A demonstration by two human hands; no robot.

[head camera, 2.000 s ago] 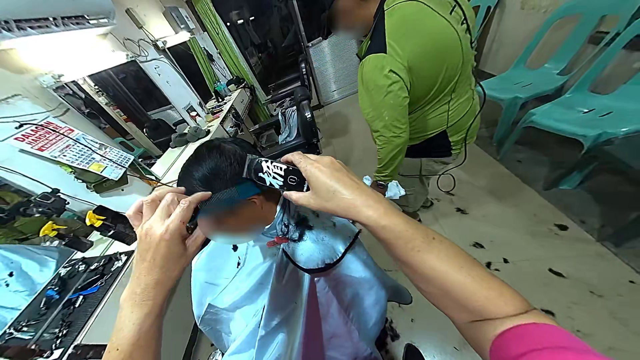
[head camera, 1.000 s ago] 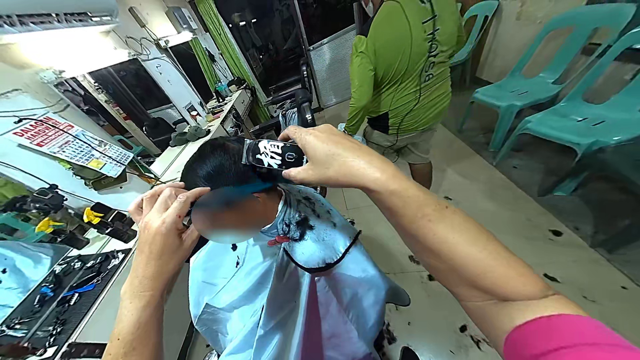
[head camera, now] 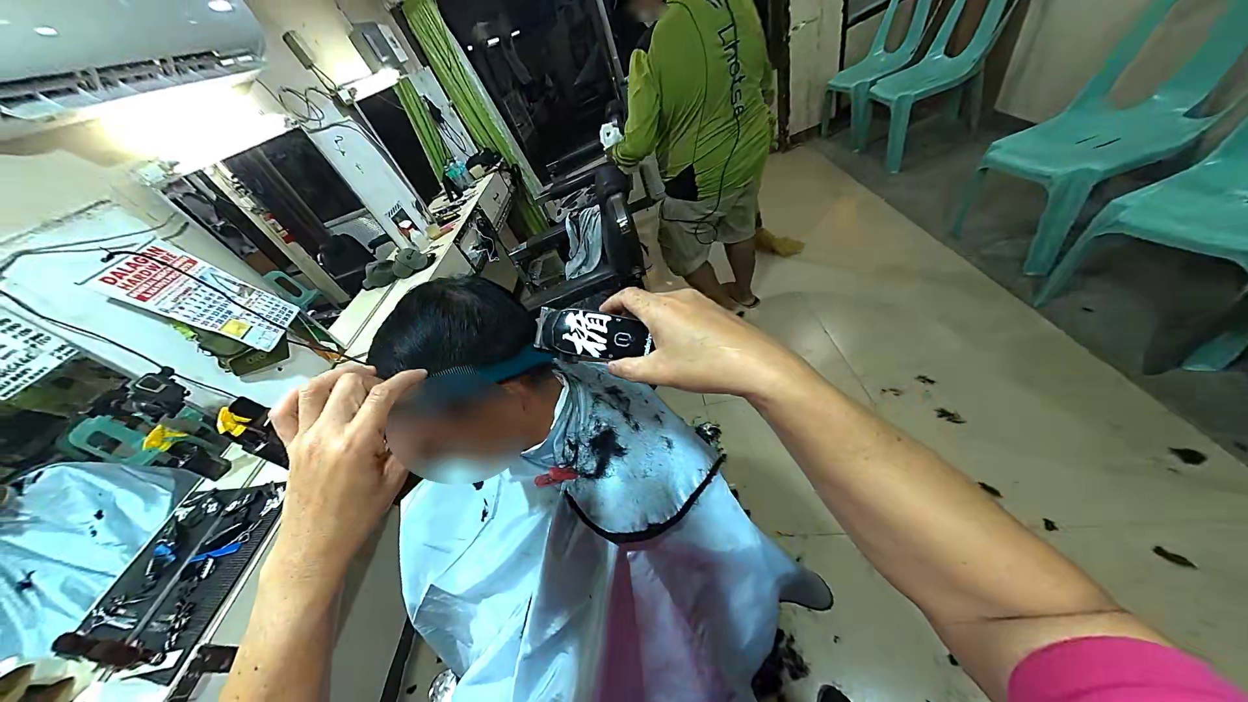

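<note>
A seated person wears a light blue barber cape (head camera: 507, 575) with cut dark hair on its shoulder and a red clip at the neck. My right hand (head camera: 682, 341) holds a black hair clipper (head camera: 597, 334), its blade end at the side of the person's dark hair (head camera: 453, 327). A blue comb (head camera: 507, 366) lies along the hair's lower edge, from the clipper to the fingers of my left hand (head camera: 341, 444). Those fingers are bent at the forehead and pinch the comb's end, partly hidden.
On the left counter, a black mat (head camera: 210, 575) bears scissors and other tools before a mirror. A black barber chair (head camera: 595, 229) stands behind the person. Beyond it is a person in a green shirt (head camera: 697, 97). Green plastic chairs (head camera: 1082, 156) line the right; hair clumps (head camera: 948, 415) dot the tiled floor.
The person in green has moved farther back, toward the far chair, and now shows their back. Both my hands remain at the head, with the clipper and comb held nearly as before.
</note>
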